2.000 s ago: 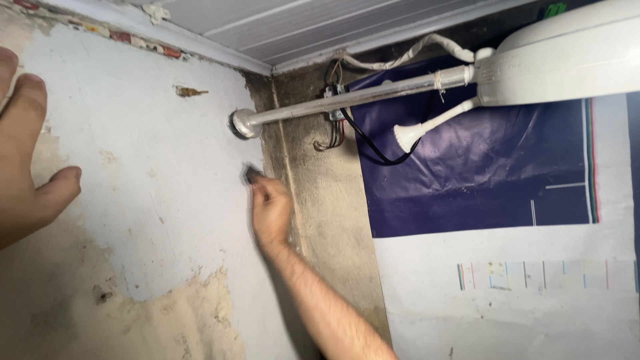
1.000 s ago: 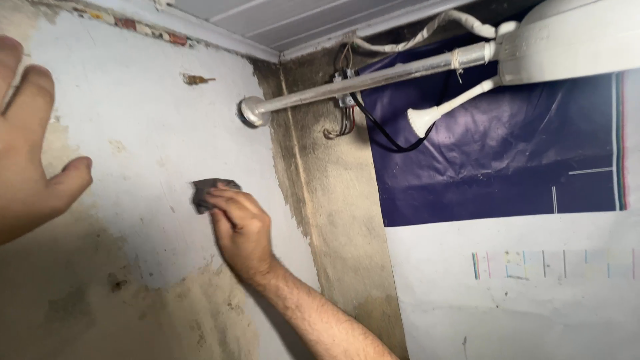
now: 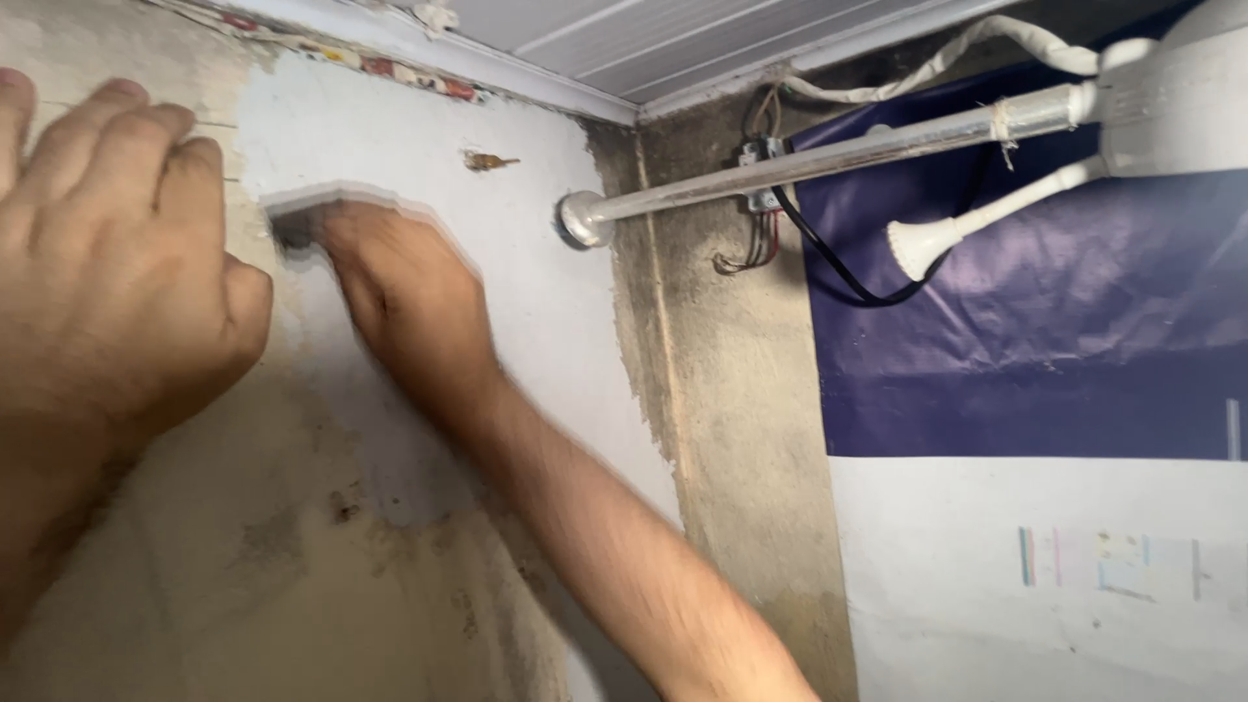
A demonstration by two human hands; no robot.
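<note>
My right hand point(image 3: 405, 292) is blurred and holds a dark grey piece, perhaps sandpaper point(image 3: 295, 229), against the upper left of the wall, where the white coat point(image 3: 546, 283) meets bare beige plaster. At the left edge, my left hand point(image 3: 122, 244) rests with its back toward me over the plaster wall point(image 3: 224, 546). Nothing shows in it, though its palm is hidden. The white coat has ragged edges and a small chipped hole with a brownish plug point(image 3: 487, 161).
A pipe point(image 3: 838, 151) runs from a wall flange to a white electric shower head point(image 3: 1180, 97). Loose wires point(image 3: 760, 239) hang from a connector in the corner. A white spray nozzle point(image 3: 916, 249) hangs before a dark blue sheet point(image 3: 1024, 390). Ceiling panels point(image 3: 595, 39) are overhead.
My right hand has moved left and up across the white coat with the dark piece, and is now close beside my left hand.
</note>
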